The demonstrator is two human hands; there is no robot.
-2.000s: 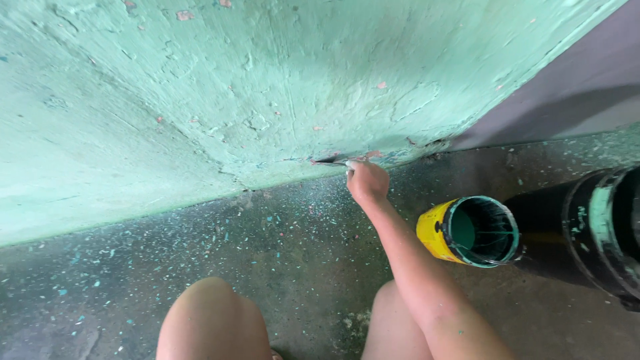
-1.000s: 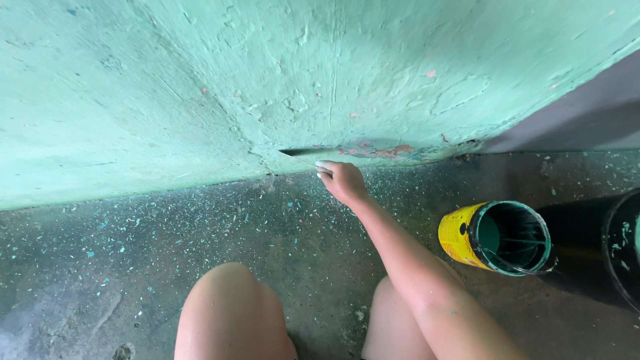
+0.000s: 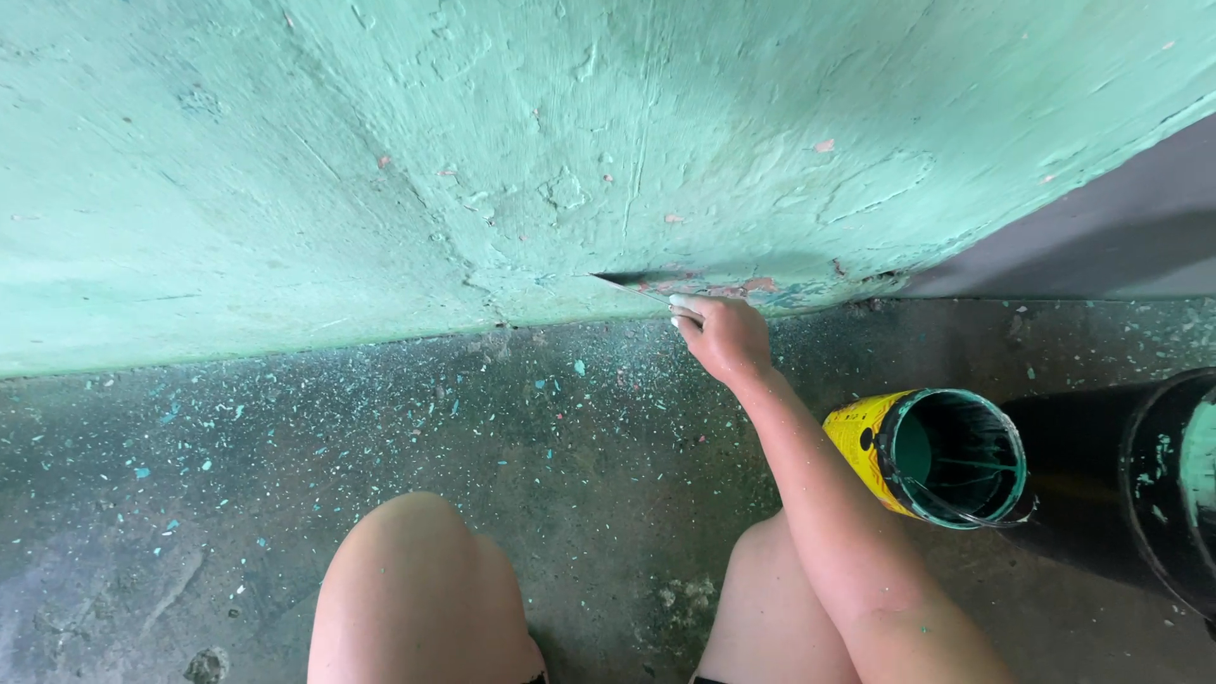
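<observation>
My right hand (image 3: 724,334) is closed around a thin-bladed scraper (image 3: 632,289), whose handle is hidden in the fingers. The blade points up and left, its tip at the low part of the green painted wall (image 3: 532,171), with a dark shadow beside it. Patches of pinkish bare surface (image 3: 755,285) show through the paint to the right of the blade, just above the hand. My left hand is out of the picture.
Paint flakes are scattered over the concrete floor (image 3: 380,456) along the wall. Right of my forearm stands a yellow paint can (image 3: 860,442) with a wire handle and green paint inside, beside a large black drum (image 3: 1073,475). A grey-purple wall (image 3: 1121,228) adjoins at right. My bent knees are below.
Two seconds ago the blade was against the wall near the pinkish patches; by one second ago it had moved left along the wall. My right hand has kept hold of it.
</observation>
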